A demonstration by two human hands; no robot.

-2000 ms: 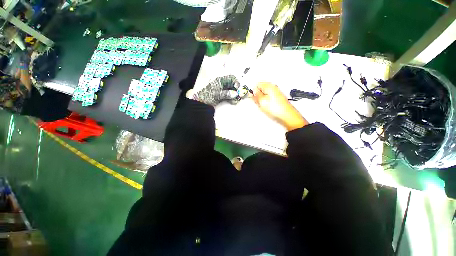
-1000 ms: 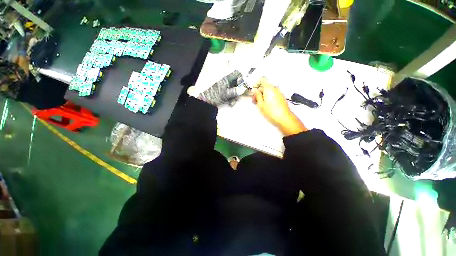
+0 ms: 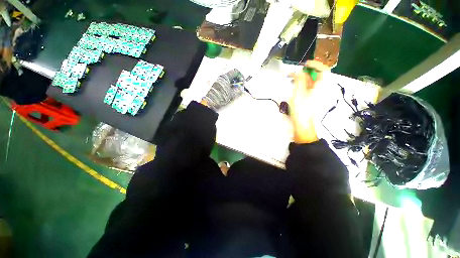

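My left hand (image 3: 222, 91), in a grey striped glove, grips a small circuit board (image 3: 240, 83) at its fingertips. A thin black cable (image 3: 263, 99) runs right from the board to a dark plug (image 3: 284, 107) on the white surface, beside my right hand. My bare right hand (image 3: 303, 98) is blurred, reaching over the back of the surface. Its fingers are at the green round item (image 3: 311, 74) and partly cover it; I cannot tell if they grip it.
Rows of circuit boards (image 3: 132, 88) lie on the black table (image 3: 169, 60) at left. A bag of black cables (image 3: 403, 141) stands at right, with loose cables beside it. A pale machine arm (image 3: 270, 33) and brown-edged base (image 3: 328, 50) stand behind. A red stool (image 3: 48, 113) is at far left.
My right hand has moved from beside my left fingertips, back and right to the green item. The cable now shows stretched between the board and the plug. The view has shifted slightly.
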